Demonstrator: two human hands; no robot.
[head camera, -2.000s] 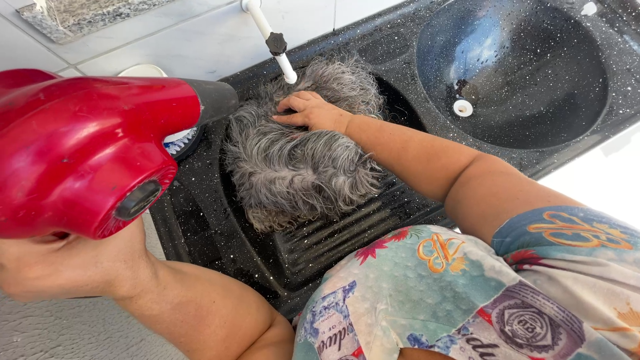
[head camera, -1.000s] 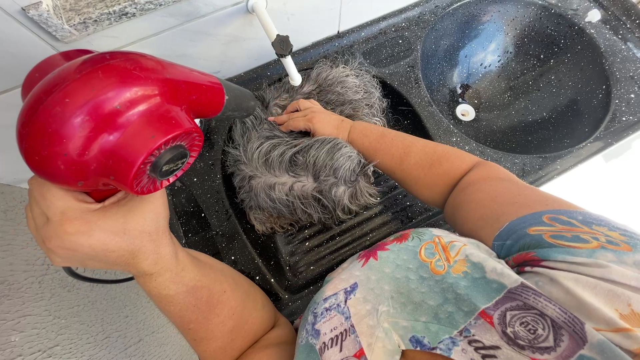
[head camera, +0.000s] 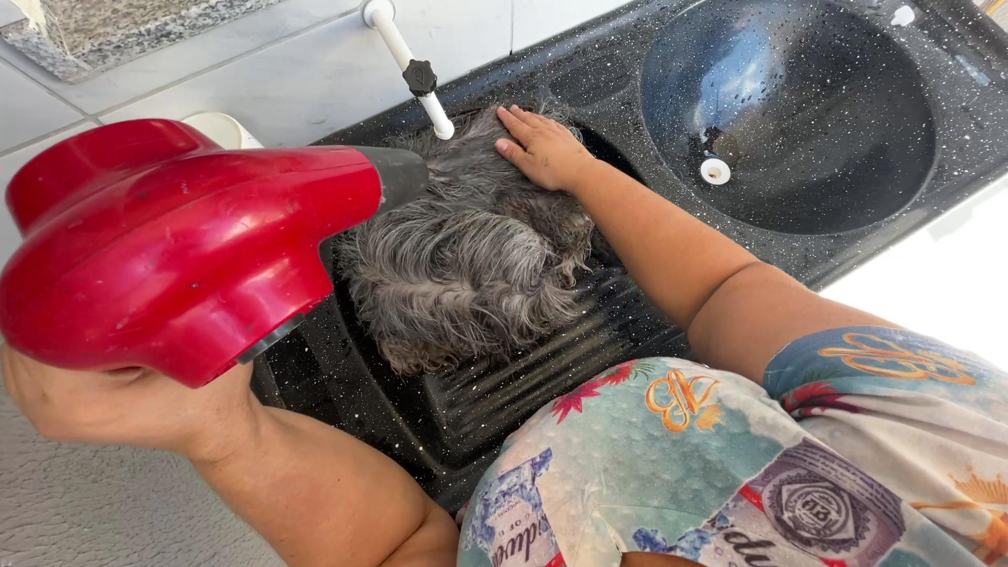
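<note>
My left hand (head camera: 142, 402) is closed around the underside of a red blow dryer (head camera: 181, 244), most of its fingers hidden behind the red body. The dryer's black nozzle (head camera: 402, 177) points right, at the coat of a grey, long-haired dog (head camera: 457, 276) in a black speckled sink unit. The fur is parted and ruffled along the back; the dog's face does not show. My right hand (head camera: 547, 150) lies flat on the grey fur at the far end, fingers slightly spread, gripping nothing.
A white plastic tap (head camera: 405, 59) with a black knob comes out of the tiled wall above the dog. To the right is a round black basin (head camera: 787, 118) with a white drain (head camera: 715, 172). Behind the dryer stands a white round container (head camera: 220, 130). Grey textured surface (head camera: 87, 504) lies at lower left.
My right hand has shifted to the right and up over the fur, and its fingers have straightened. The dryer has turned and now covers more of the view at left.
</note>
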